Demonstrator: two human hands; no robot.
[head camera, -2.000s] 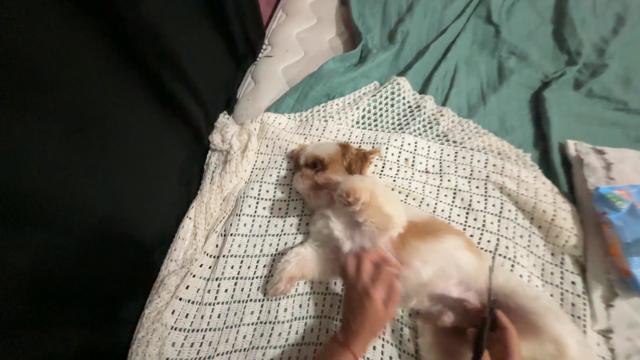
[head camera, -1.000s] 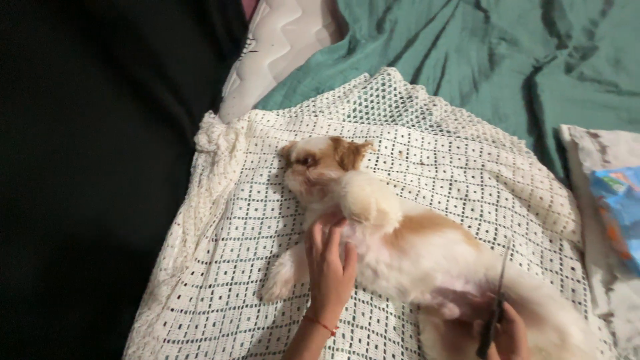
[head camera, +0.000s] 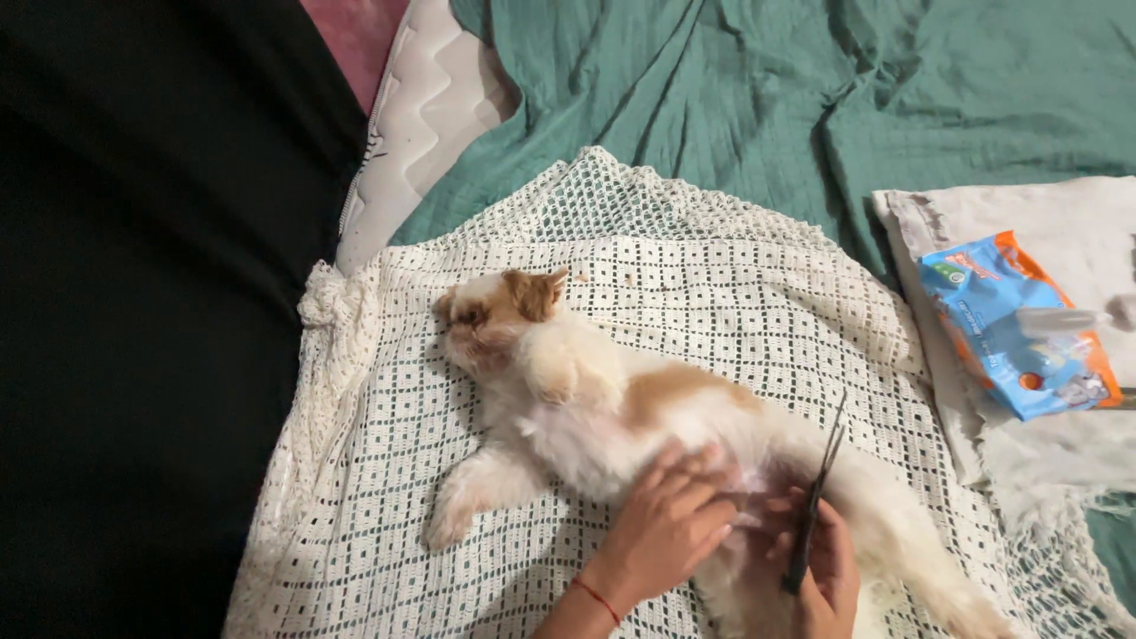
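A white and tan long-haired dog (head camera: 568, 435) lies on its side and back, head to the left, on a white crocheted blanket (head camera: 355, 497). My left hand (head camera: 670, 519), with a thin red cord on the wrist, rests on the dog's belly with its fingers spread. Near the dog's hind legs, my right hand (head camera: 825, 559) holds a pair of dark-handled scissors (head camera: 812, 515), their narrow blades pointing up and slightly right. The right fingertips are partly hidden behind the scissors.
A blue and orange soft plastic packet (head camera: 1012, 328) lies on a folded pale cloth (head camera: 923, 231) at the right. Behind are a green sheet (head camera: 763, 89) and a bare mattress corner (head camera: 435, 98). Black fabric (head camera: 160, 319) fills the left side.
My left hand has moved from the dog's chest down to its belly, closer to my right hand. The scissors have stayed in my right hand. The dog keeps lying in much the same pose.
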